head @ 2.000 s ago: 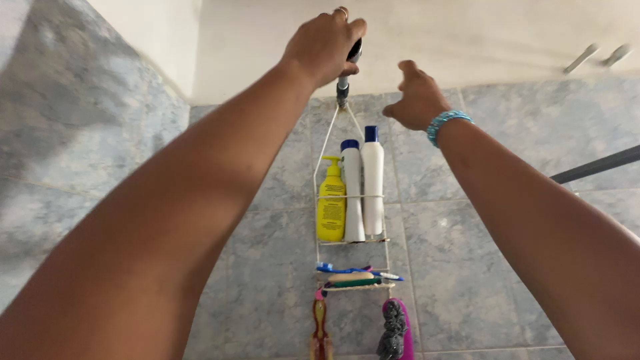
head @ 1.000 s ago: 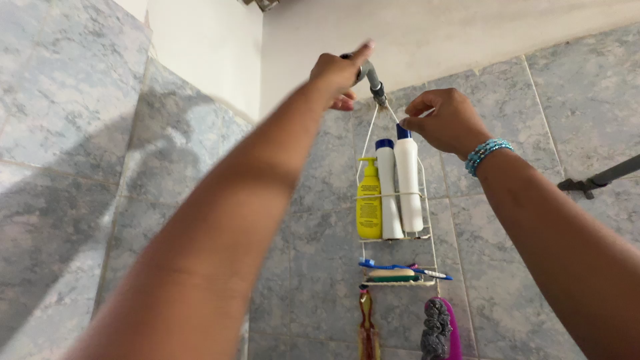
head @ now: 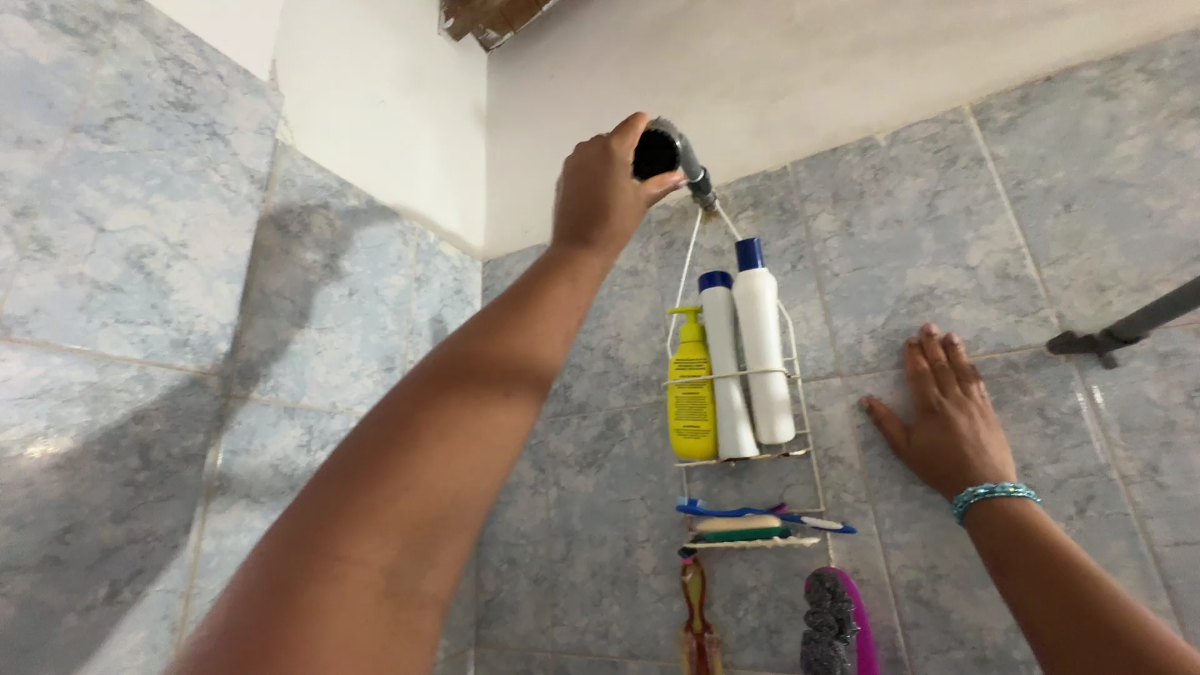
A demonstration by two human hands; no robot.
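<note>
My left hand (head: 605, 187) grips the dark open end of a grey shower pipe (head: 689, 159), thumb below and fingers above. My right hand (head: 947, 412), with a turquoise beaded bracelet (head: 996, 495) at its wrist, lies spread against the tiled wall and holds nothing. Between the hands, a white wire shower caddy (head: 804, 403) hangs by cords at the pipe's base. It holds a yellow pump bottle (head: 692, 398) and two white bottles with blue caps, a slimmer one (head: 727, 366) and a taller one (head: 764, 347).
The caddy's lower shelf bears a blue toothbrush (head: 722, 511) and a soap bar (head: 739, 525). Below hang a reddish-handled brush (head: 696, 609) and a grey scrubber (head: 827, 623) with a magenta part. A grey rod (head: 1148, 314) juts from the right wall.
My right hand has moved from beside the caddy's cords and bottle tops to the tiles at the right. My left hand remains at the pipe, its fingers now around the open end.
</note>
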